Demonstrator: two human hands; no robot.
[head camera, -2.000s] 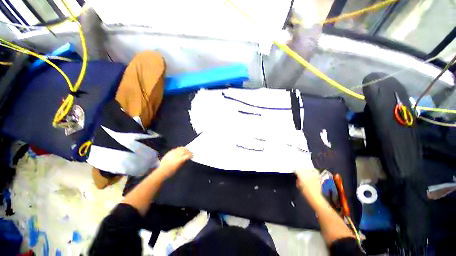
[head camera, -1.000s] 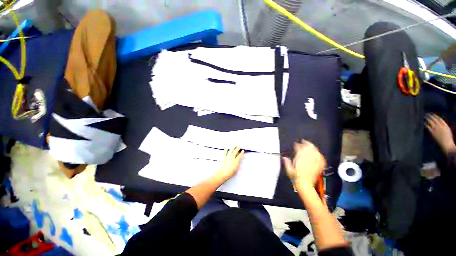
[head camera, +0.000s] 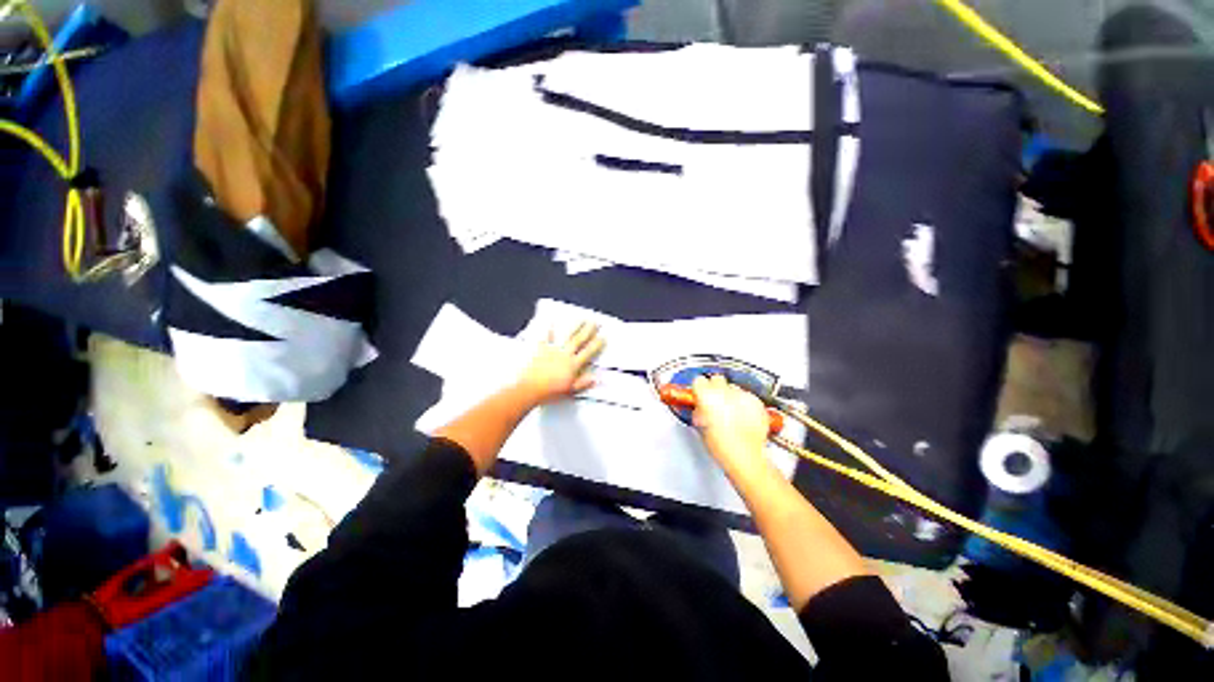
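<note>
A white garment panel (head camera: 639, 446) with thin dark lines lies on the near part of the dark padded table (head camera: 919, 360). My left hand (head camera: 566, 360) rests flat on the panel with fingers apart. My right hand (head camera: 726, 406) grips the orange-red handle of the steam iron (head camera: 682, 373), whose blue body and pointed silver soleplate sit on the panel, hiding part of a dark line. A stack of white panels (head camera: 719, 200) with black bands lies on the far side of the table.
Black-and-white panels (head camera: 266, 346) drape at left below a brown padded form (head camera: 260, 120). A second iron (head camera: 133, 240) stands on the left table. A blue bar (head camera: 466, 47) lies at the back. A white ring (head camera: 1014, 462) is at right. Yellow hoses (head camera: 985, 533) trail right from my iron.
Since one second ago my right hand has taken hold of the iron and brought it left onto the panel. My left hand has moved left and away from me. Earlier, both hands pulled the panel nearer.
</note>
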